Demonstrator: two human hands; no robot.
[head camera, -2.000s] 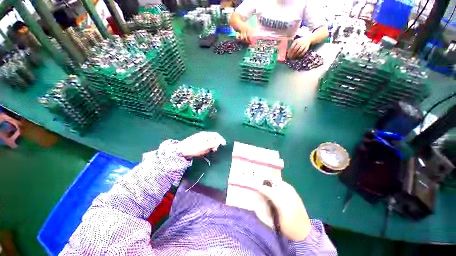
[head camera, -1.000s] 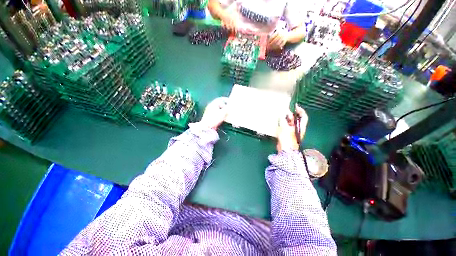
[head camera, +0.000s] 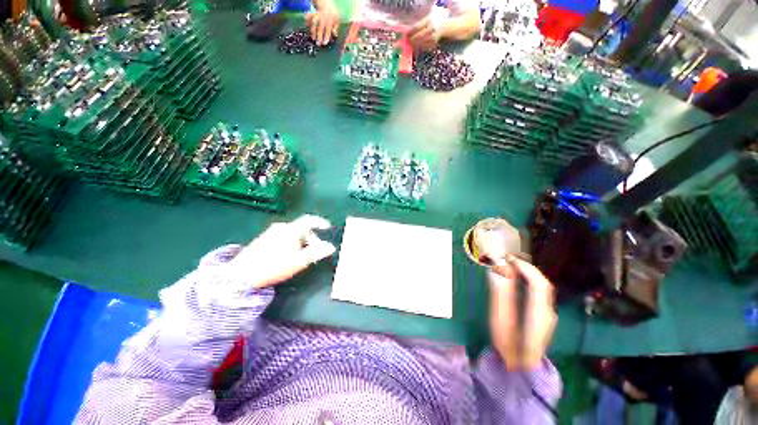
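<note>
A plain white support board (head camera: 394, 267) lies flat near the bench's front edge, with nothing on it. My left hand (head camera: 287, 251) is at its left edge, thumb and fingers bent towards it; whether they hold a thin wire cannot be told. My right hand (head camera: 522, 314) is blurred, right of the board, closed on a dark pen-like soldering iron (head camera: 522, 300). Its fingertips are at the near rim of a round yellow-rimmed tin (head camera: 494, 241). The iron's tip cannot be made out. A populated green board (head camera: 391, 176) lies just beyond the white board.
Populated boards (head camera: 241, 168) lie left of centre. Tall board stacks stand left (head camera: 104, 112) and right (head camera: 553, 104). A dark soldering station (head camera: 594, 236) is at right. A person's hands (head camera: 422, 35) are opposite, by component piles (head camera: 443, 70). A blue bin (head camera: 75, 349) is lower left.
The white board, held up in both hands over the area beyond a second ago, now lies flat nearer me. My hands have parted; the right has moved to the tin. The populated board shows again.
</note>
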